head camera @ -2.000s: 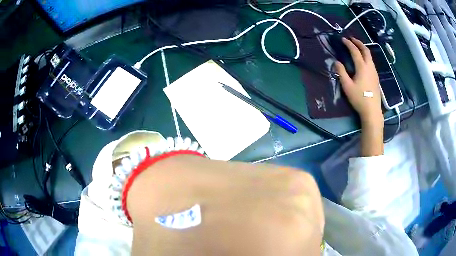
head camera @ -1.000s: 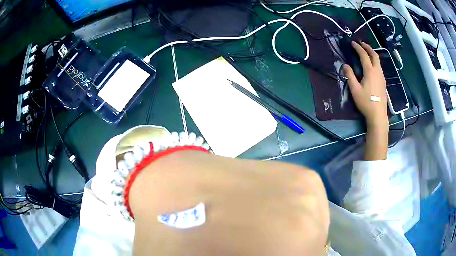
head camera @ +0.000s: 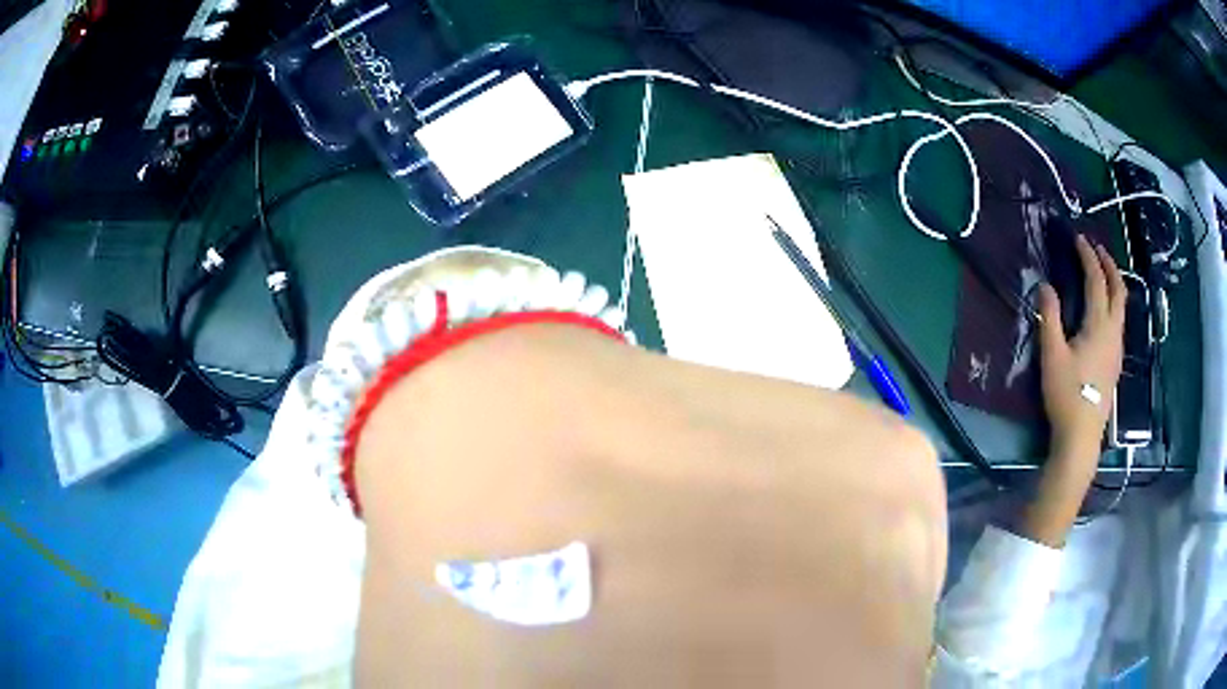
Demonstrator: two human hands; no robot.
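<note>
My right hand [head camera: 1085, 353] lies over a small black computer mouse [head camera: 1063, 269] on a dark brown mouse mat [head camera: 993, 323], at the right. My left hand [head camera: 659, 498] is very close to the camera and fills the lower middle, with a white coiled band and red cord at the wrist; its fingers are out of view. A black display unit [head camera: 495, 135] with a glowing white screen lies at the upper left, partly over another black unit [head camera: 353, 67]. A white cable [head camera: 733, 94] runs from the lit unit towards the mat.
A white paper pad [head camera: 727, 269] bears a blue-ended pen [head camera: 877, 374], with a black strap [head camera: 908, 353] alongside. A black test box [head camera: 115, 108] with sockets stands at left, near a cable bundle [head camera: 159, 370] and white tray [head camera: 108, 428]. A monitor [head camera: 1050, 30] is at top right.
The camera view has turned left, so the bench things appear farther right and the test box shows more. My right hand stays over the mouse; my left hand stays close to the camera.
</note>
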